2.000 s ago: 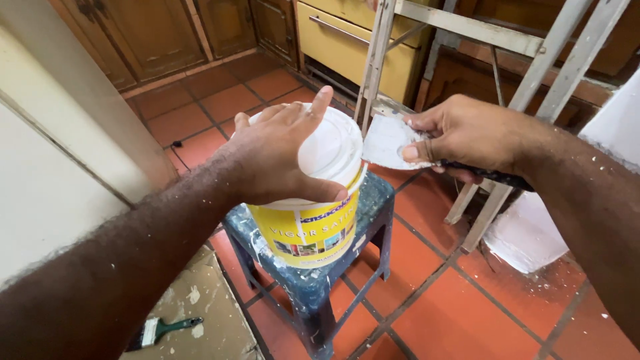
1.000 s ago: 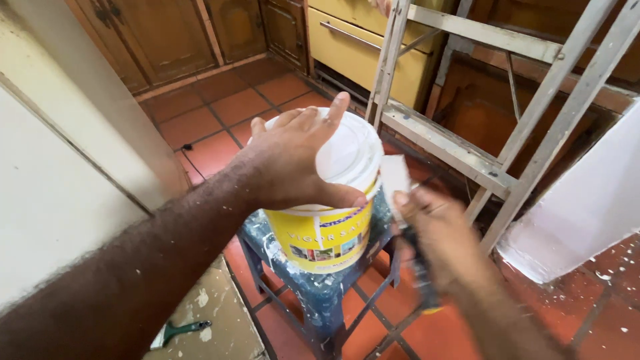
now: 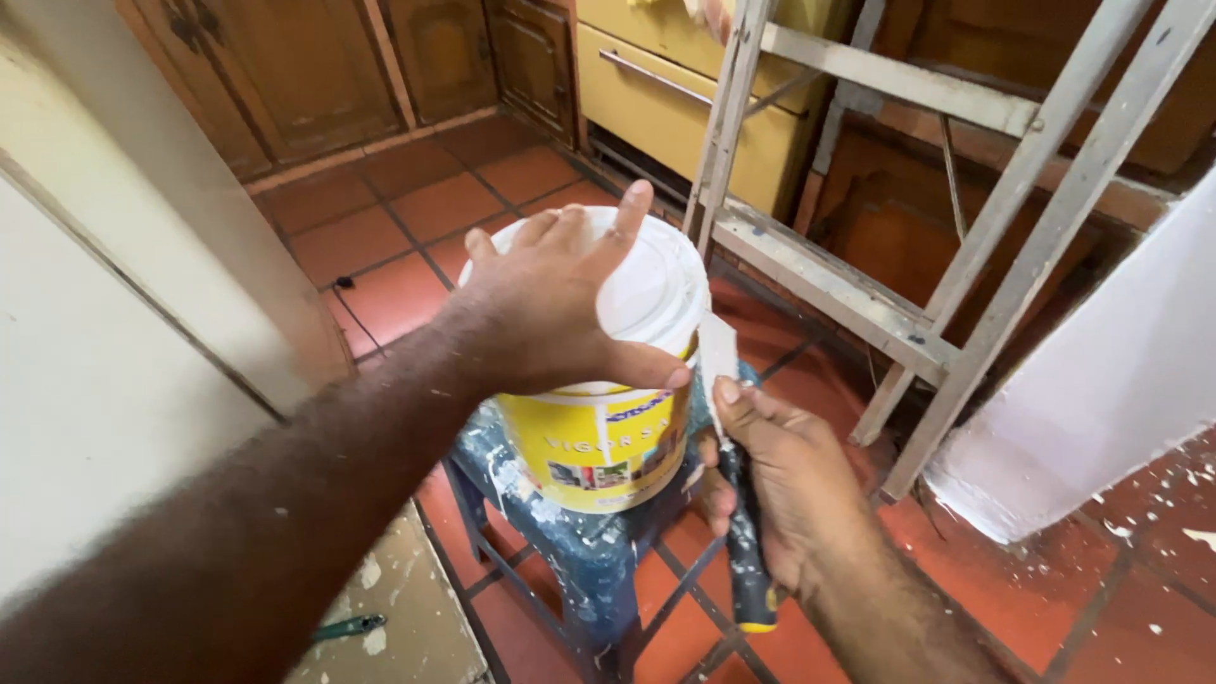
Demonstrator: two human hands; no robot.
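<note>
A yellow plastic paint bucket [image 3: 598, 456] with a white lid [image 3: 655, 275] stands on a paint-spattered blue stool [image 3: 579, 560]. My left hand [image 3: 560, 304] lies spread over the lid, its thumb at the near right rim. In my right hand [image 3: 774, 465] is a putty knife [image 3: 746, 541] with a black, yellow-tipped handle; its white-coated blade points up against or close to the right side of the lid's rim. Whether the blade touches the rim cannot be told.
An aluminium stepladder [image 3: 836, 285] stands at the right, before a yellow oven [image 3: 655, 90] and wooden cabinets [image 3: 313, 71]. White sheeting [image 3: 1092, 380] and paint flakes are on the tiled floor at right. A green-handled paintbrush [image 3: 350, 627] lies on a spattered board [image 3: 418, 608] at lower left.
My right hand has turned the putty knife from roughly sideways to upright, handle down, beside the bucket's right side. My left hand has stayed on the lid.
</note>
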